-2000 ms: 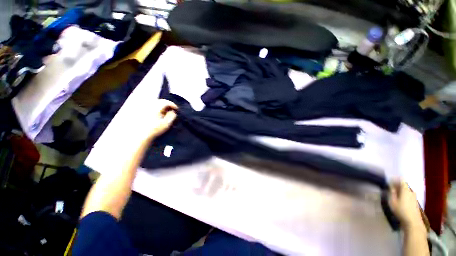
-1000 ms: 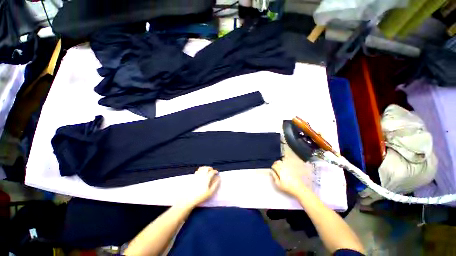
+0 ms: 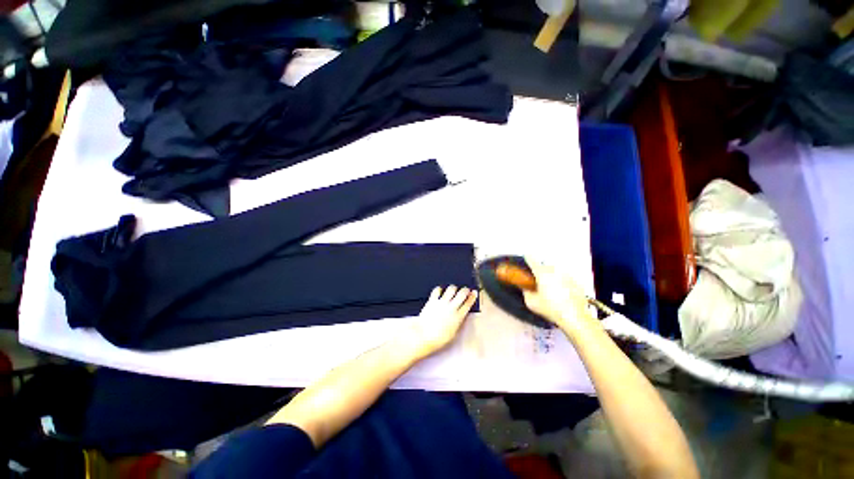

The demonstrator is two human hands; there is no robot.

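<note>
Dark trousers (image 3: 309, 285) lie spread on the pale table, waist end bunched at the left, one leg along the near side and the other angled up and right. My left hand (image 3: 444, 316) rests with spread fingers on the near leg's hem end. My right hand (image 3: 554, 294) is closed on the orange-brown handle of the steam iron (image 3: 507, 286). The iron's dark body is beside the hem end, at its right; whether it touches the cloth I cannot tell.
A crumpled dark pile (image 3: 281, 108) lies along the table's far side. A white wrapped hose (image 3: 712, 369) runs from the iron to the right. Blue (image 3: 618, 224) and red (image 3: 667, 187) crates and beige cloth (image 3: 740, 271) are right of the table (image 3: 538, 178).
My right hand has taken hold of the iron, and the iron has turned and come close to the hem. My left hand has moved right onto the hem end. The view has shifted right.
</note>
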